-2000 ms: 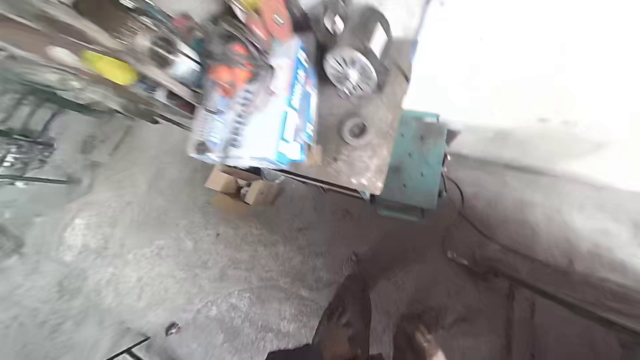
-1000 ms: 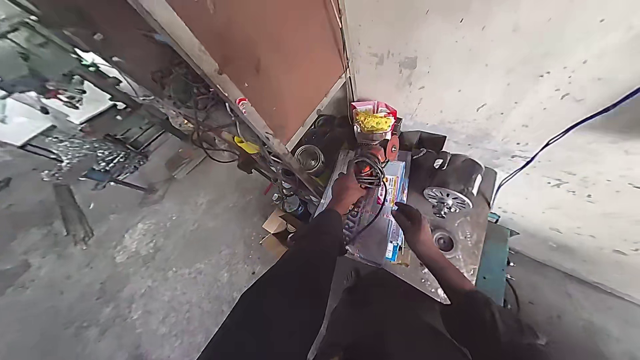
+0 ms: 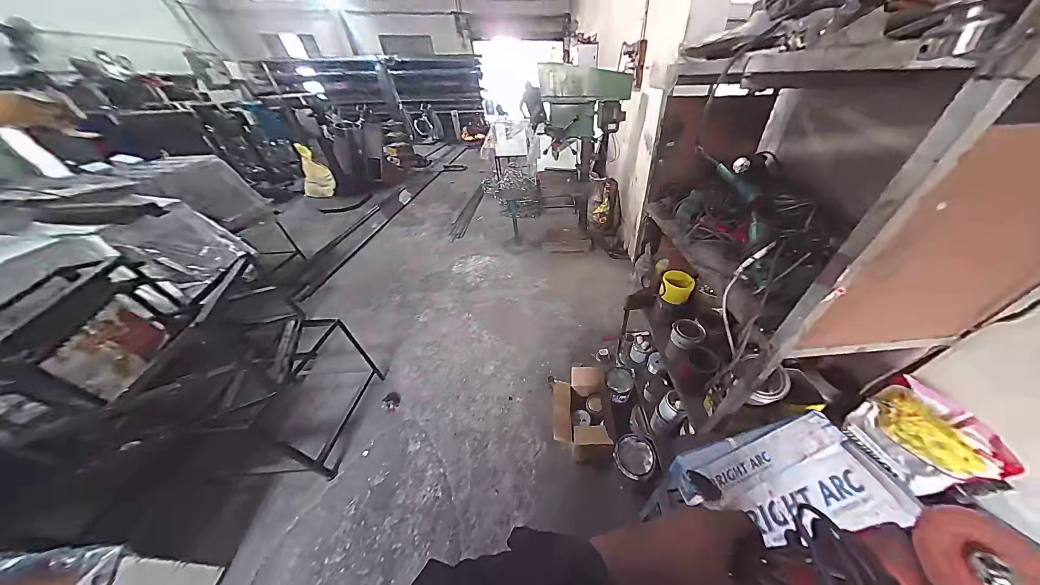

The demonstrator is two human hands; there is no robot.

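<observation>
My left hand (image 3: 719, 536) reaches in from the bottom edge, its dark sleeve to the left. It lies against a white and blue cardboard box (image 3: 800, 463) bearing large print. Part of the hand is dark and blurred, so its grip cannot be made out. Just right of it, a looped black cord (image 3: 816, 524) rests over the box's near side. An orange-red disc with a metal centre (image 3: 971, 548) is at the lower right corner. Behind the box is an open bag of yellow material (image 3: 926, 431). My right hand is out of view.
Paint cans (image 3: 635, 457) and an open cardboard box (image 3: 589, 439) stand on the floor beside a cluttered shelf (image 3: 699, 244). A yellow container (image 3: 676, 287) sits on its lower level. Black metal frames (image 3: 357, 398) are on the left. A green drill press (image 3: 581, 89) stands farther back.
The view has swung up and left across the workshop. My right hand, seen at the printed box a second ago, is out of view. My left hand remains near the box and cord.
</observation>
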